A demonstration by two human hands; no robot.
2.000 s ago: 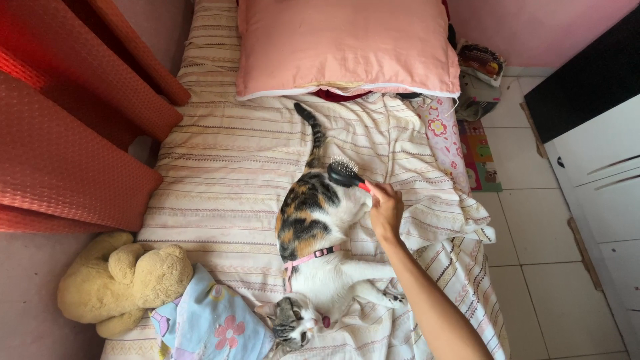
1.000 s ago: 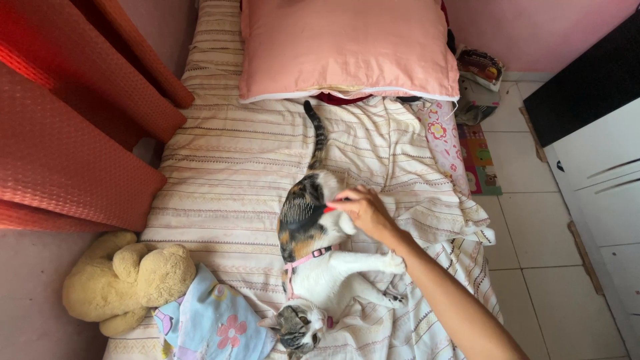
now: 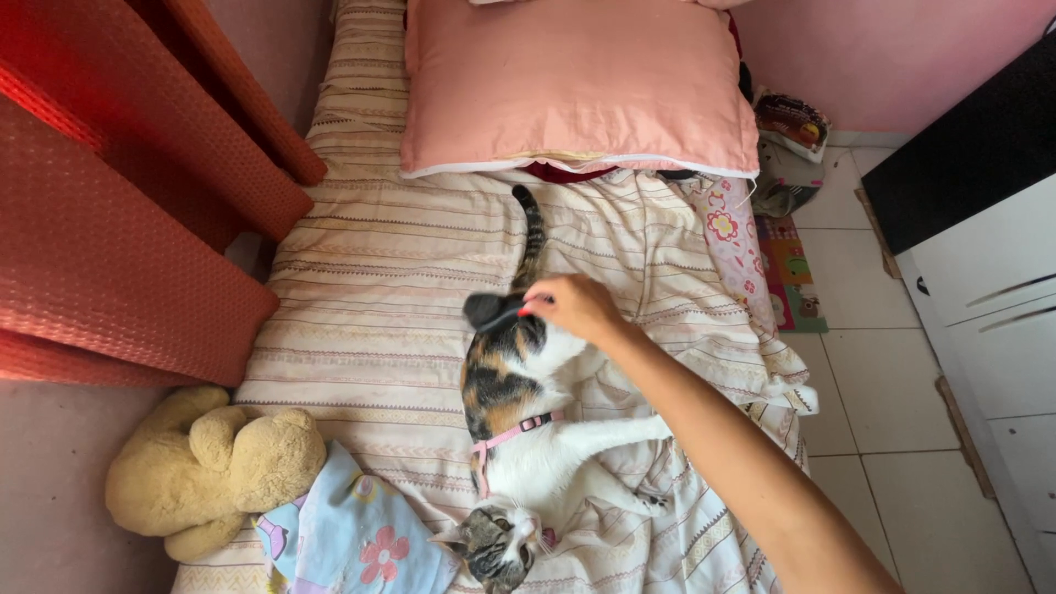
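Observation:
A calico cat (image 3: pixel 503 384) with a pink harness (image 3: pixel 518 430) lies on its side on a striped bedsheet (image 3: pixel 371 247), head toward me and striped tail pointing at the pillow. My right hand (image 3: pixel 573 307) grips a black and red pet brush (image 3: pixel 493 313) by its handle. The brush head, slightly blurred, is over the cat's rear back near the base of the tail; its bristles are hidden. One white front leg of the cat reaches out against my forearm. My left hand is out of the picture.
A pink pillow (image 3: pixel 577 82) lies at the far end of the bed. A tan plush toy (image 3: pixel 214 470) and a blue flowered cloth (image 3: pixel 355 528) are at the near left. Red curtains (image 3: pixel 124 223) hang on the left. Right of the bed are a tiled floor (image 3: pixel 891 388) and white drawers (image 3: pixel 990 289).
My right hand was further toward the middle of the cat's back a second ago and has moved up toward its tail with the brush. The cat remains lying down.

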